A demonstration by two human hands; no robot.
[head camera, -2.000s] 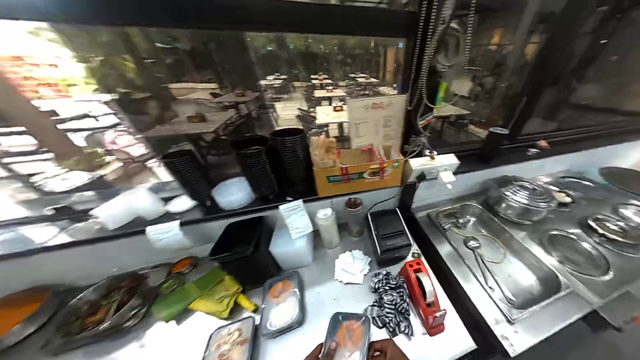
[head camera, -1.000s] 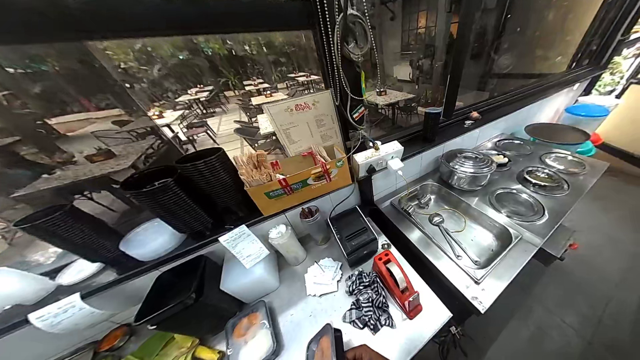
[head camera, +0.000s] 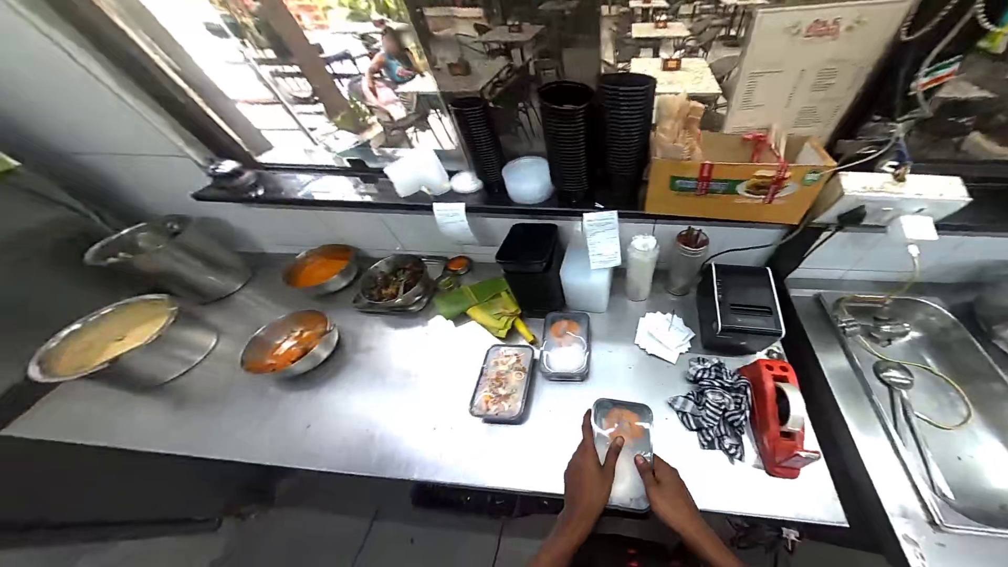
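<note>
Both hands are on a lidded black plastic food container (head camera: 628,465) near the front edge of the steel counter. My left hand (head camera: 589,476) grips its left side, with the thumb on the lid. My right hand (head camera: 664,492) holds the lower right side. Orange and white food shows through its clear lid. Behind it stands a similar lidded container (head camera: 565,346), and to the left of that one lies a container of mixed food (head camera: 503,383). A striped cloth (head camera: 715,405) and a red tape dispenser (head camera: 781,417) lie right of my hands.
Steel bowls of orange food (head camera: 321,269) (head camera: 289,343), a large steel pot (head camera: 110,339) and banana leaf pieces (head camera: 488,305) are at the left. A black printer (head camera: 740,307) stands behind the cloth, beside paper slips (head camera: 664,336). A steel sink (head camera: 945,394) borders the right. Stacked black containers (head camera: 567,142) line the sill.
The view has swung left, bringing the bowls and pots into sight. Both hands now show on the container; one second ago only one hand was visible beside it at the bottom edge.
</note>
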